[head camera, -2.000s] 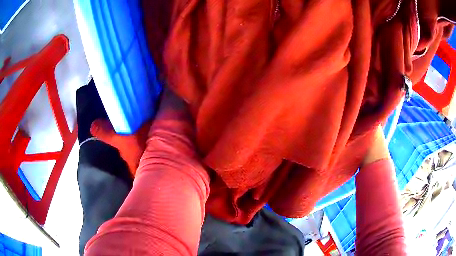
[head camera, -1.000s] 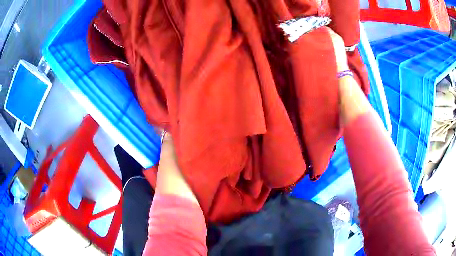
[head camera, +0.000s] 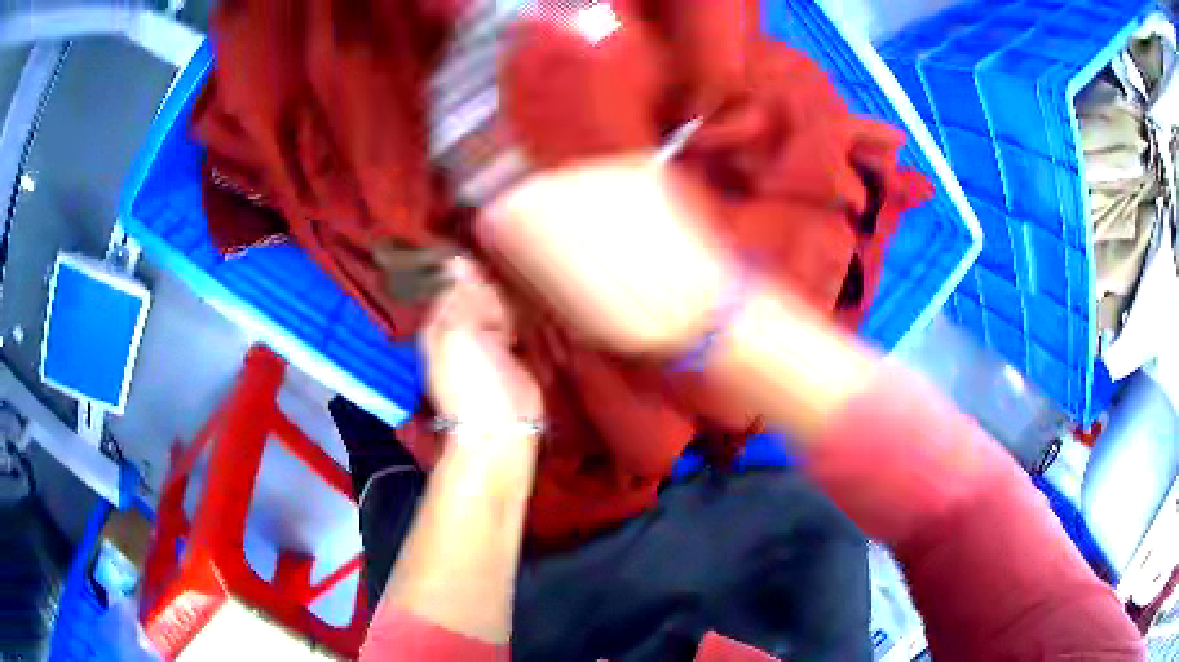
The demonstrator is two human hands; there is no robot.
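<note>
A heap of rust-red garment pieces [head camera: 763,155] lies over a blue crate [head camera: 304,310] in front of me. A pale patterned bundle tie [head camera: 472,104] runs across the cloth to the fingers of my right hand [head camera: 608,246], which is strongly blurred and appears to grip the tie's end. My left hand [head camera: 478,362] is low on the cloth, left of my right hand, with curled fingers beside a small grey-brown patch [head camera: 414,269]. Blur hides whether my left hand holds this patch or the cloth.
A red plastic stool [head camera: 233,517] stands at the lower left, with a blue rectangular pedal [head camera: 93,330] beyond it. Another blue crate [head camera: 996,168] holding beige cloth [head camera: 1125,194] is at the upper right. My dark-clothed lap [head camera: 711,569] is close below the garments.
The red cloth has settled lower in the crate. My right hand has moved left across the heap, and the tie is now left of centre. My left hand has come out from beneath the cloth.
</note>
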